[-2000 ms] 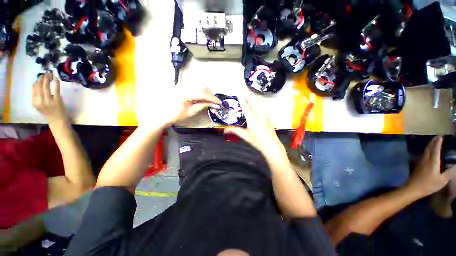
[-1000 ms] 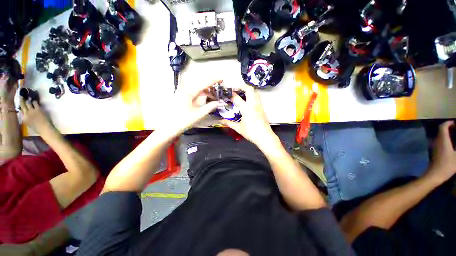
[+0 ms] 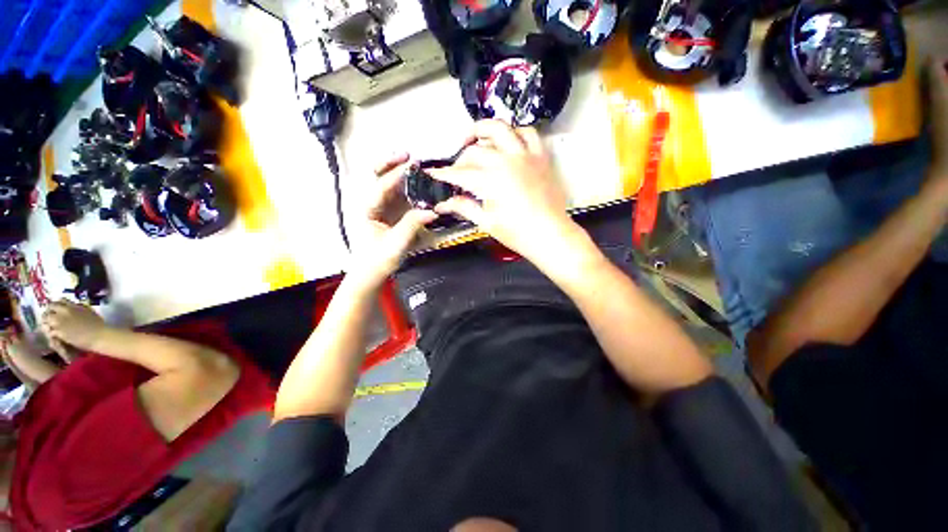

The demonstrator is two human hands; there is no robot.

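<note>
A small black part (image 3: 428, 189) is held between my two hands over the bench's front edge, in the middle of the view. My left hand (image 3: 387, 220) grips its left side with fingers and thumb. My right hand (image 3: 511, 185) grips it from the right, with the fingers over its top. The fingers hide much of the part, and I cannot tell whether it sits in a housing.
A grey metal box (image 3: 379, 71) stands behind my hands, with a black cable (image 3: 328, 140) left of it. Black housings (image 3: 517, 83) crowd the back right and left. A red-handled tool (image 3: 652, 177) overhangs the front edge. People sit on both sides.
The view has turned and shifted. The silvery inside of the unit no longer shows; a black part now shows between my hands. My right hand's fingers have moved over it.
</note>
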